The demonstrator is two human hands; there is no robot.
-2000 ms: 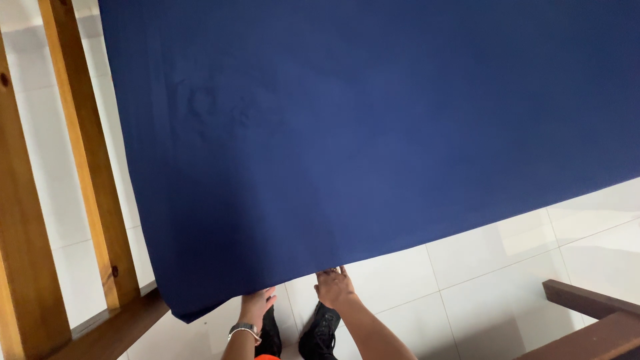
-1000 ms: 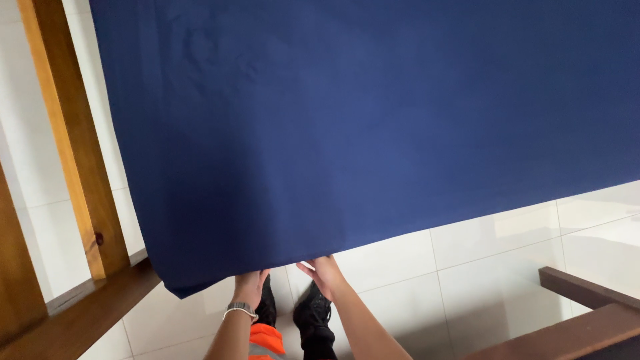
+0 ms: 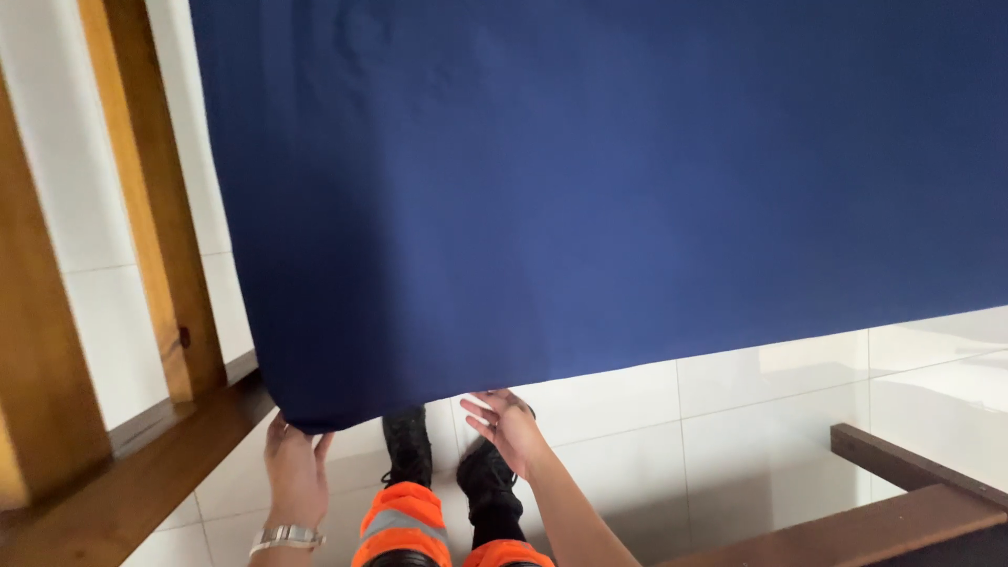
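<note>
A dark blue fitted sheet, seemingly over a mattress, (image 3: 591,189) fills the upper part of the head view, its surface mostly smooth with slight wrinkles at the upper left. At its lower left corner is my left hand (image 3: 298,472), wearing a metal-band watch (image 3: 287,538); the fingers touch the corner from below and the fingertips are partly hidden. My right hand (image 3: 505,429) is at the near edge, farther right, fingers spread, with some fingertips tucked at the underside of the edge. Whether either hand grips the fabric cannot be told.
Wooden slats (image 3: 161,197) and a wooden rail (image 3: 157,472) stand at the left. A brown wooden frame piece (image 3: 874,524) lies at the lower right. Below are white floor tiles (image 3: 614,425), my black shoes (image 3: 407,445) and orange trouser legs with a reflective band (image 3: 403,524).
My left hand has moved left along the near edge to the sheet's corner. My right hand remains near the edge, its fingers now more spread.
</note>
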